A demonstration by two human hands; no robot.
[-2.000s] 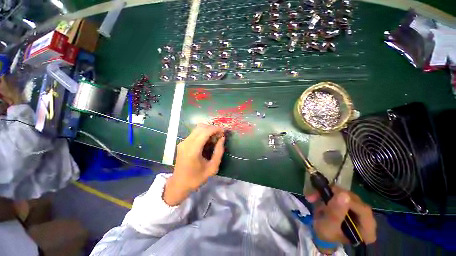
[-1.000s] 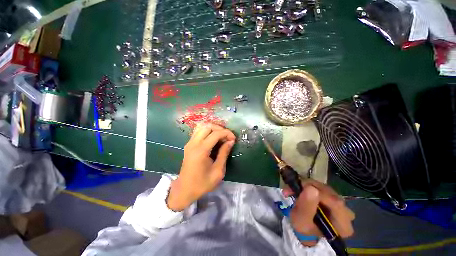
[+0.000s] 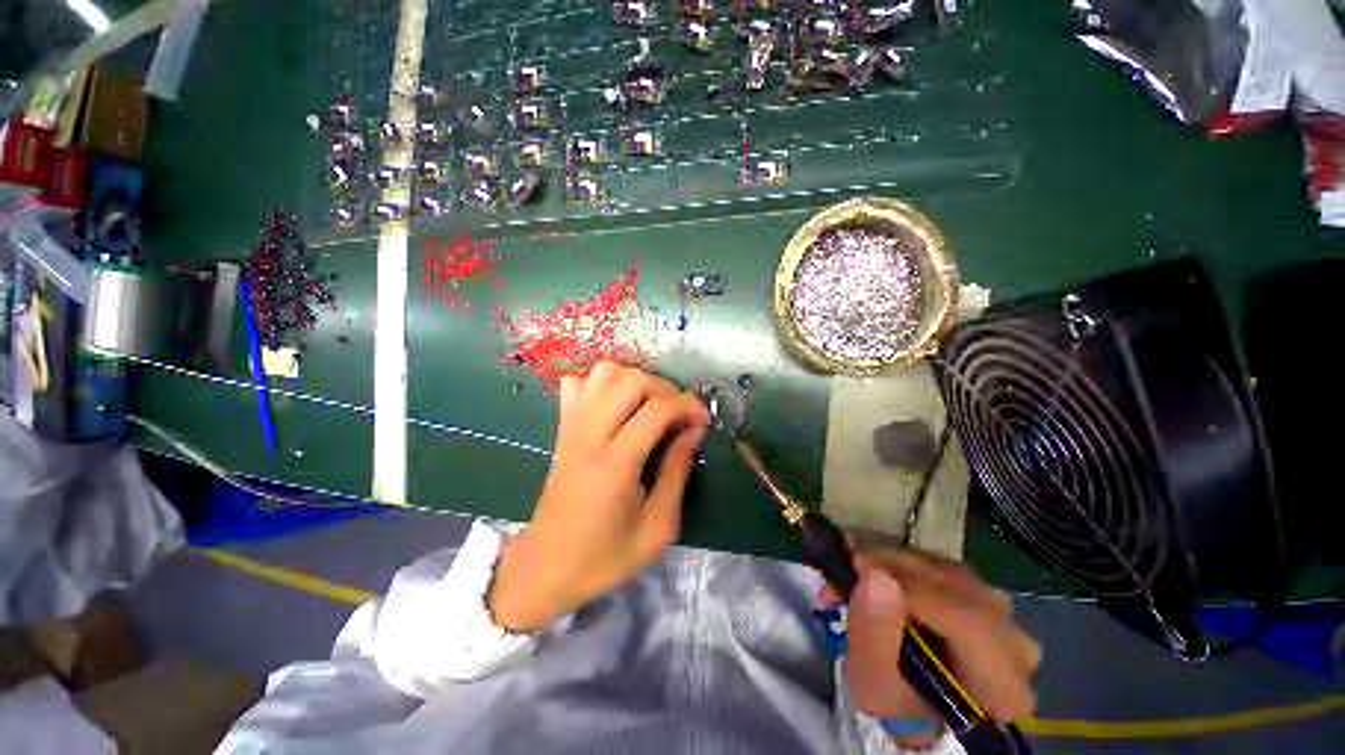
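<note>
My right hand (image 3: 944,634) holds the black and yellow soldering iron (image 3: 826,553), its metal tip pointing up and left. The tip is at a small silver component (image 3: 717,403) on the green mat. My left hand (image 3: 602,494) has thumb and forefinger pinched beside that component. The thin solder wire (image 3: 369,409) runs from the spool (image 3: 148,313) at the left to my left hand; its end at the fingertips is too small to see. Red lead wires (image 3: 568,333) lie just beyond my left hand, with a smaller red pile (image 3: 460,266) further left. Another small silver part (image 3: 699,283) lies beyond.
A round pot (image 3: 786,303) of silvery bits stands right of centre, above a pale strip (image 3: 863,509) with a grey lump. A black fan (image 3: 1180,428) stands at right. Blister trays (image 3: 487,126) of silver units lie at the back. A blue stick (image 3: 260,376) and dark parts (image 3: 285,280) lie left.
The iron's tip has moved left and up to the small component, and my left fingertips have come close beside it. The camera view has shifted to the right.
</note>
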